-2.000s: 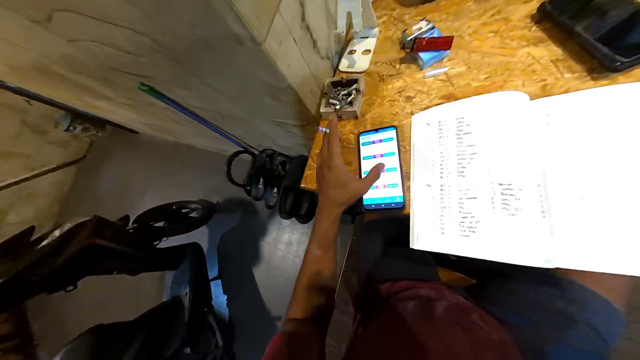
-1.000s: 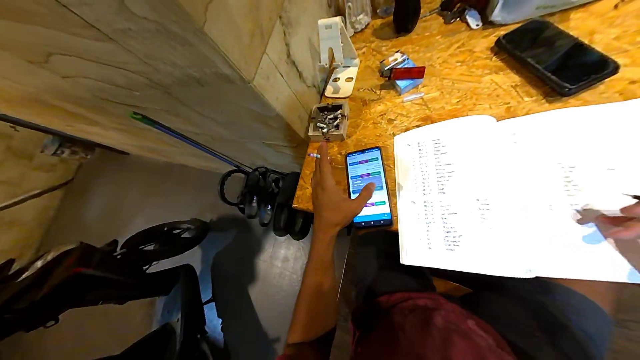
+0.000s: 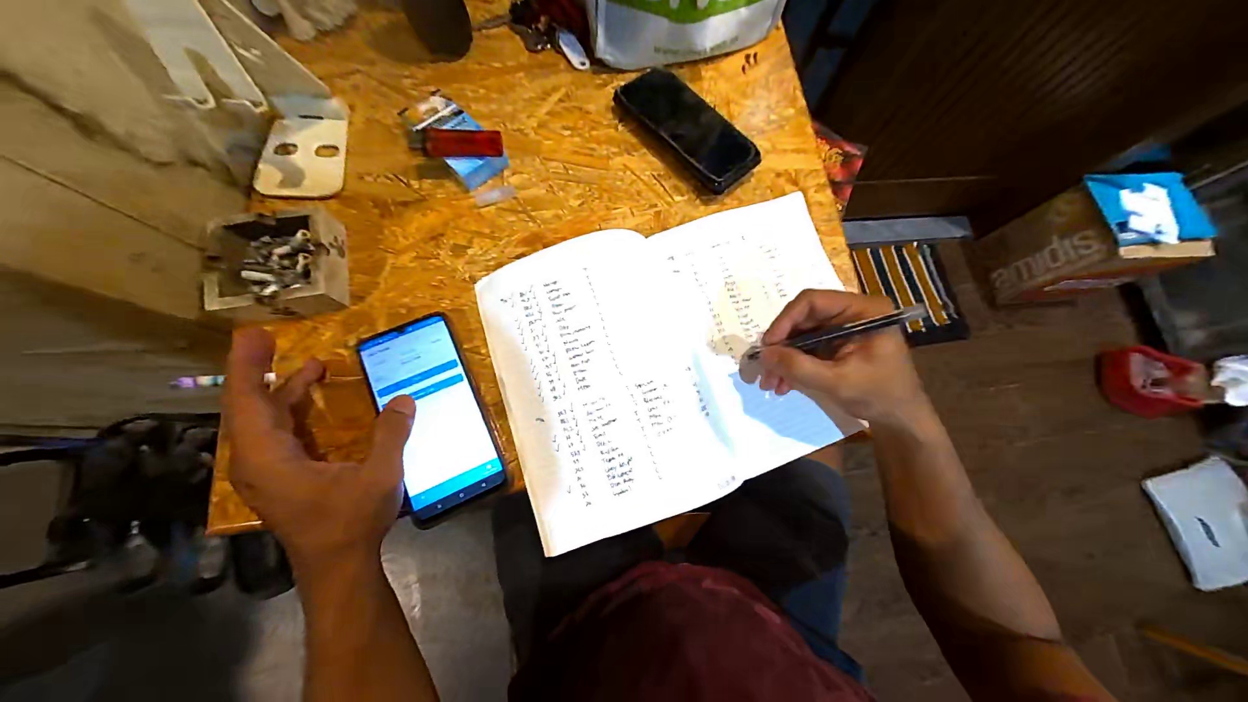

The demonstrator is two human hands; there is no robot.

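An open notebook [image 3: 604,390] with handwritten lists lies at the front edge of the table. My right hand [image 3: 843,361] grips a pen [image 3: 848,330] over its right page, with the pen's tip near the writing there. Left of the notebook a smartphone [image 3: 444,429] lies lit, its screen showing blue bars. My left hand [image 3: 317,448] is spread beside it, the thumb on or just above the screen and the other fingers apart.
A wooden box of cigarette butts [image 3: 278,263] stands at the table's left edge. Behind are a red lighter [image 3: 463,143] on a blue packet, a dark phone [image 3: 687,132] and a bag [image 3: 682,29]. A cardboard box [image 3: 1053,244] stands on the floor at right.
My right hand, only partly seen at the right edge a second ago, now shows fully over the right page with a pen. The lit phone's screen content has changed. The view has swung right.
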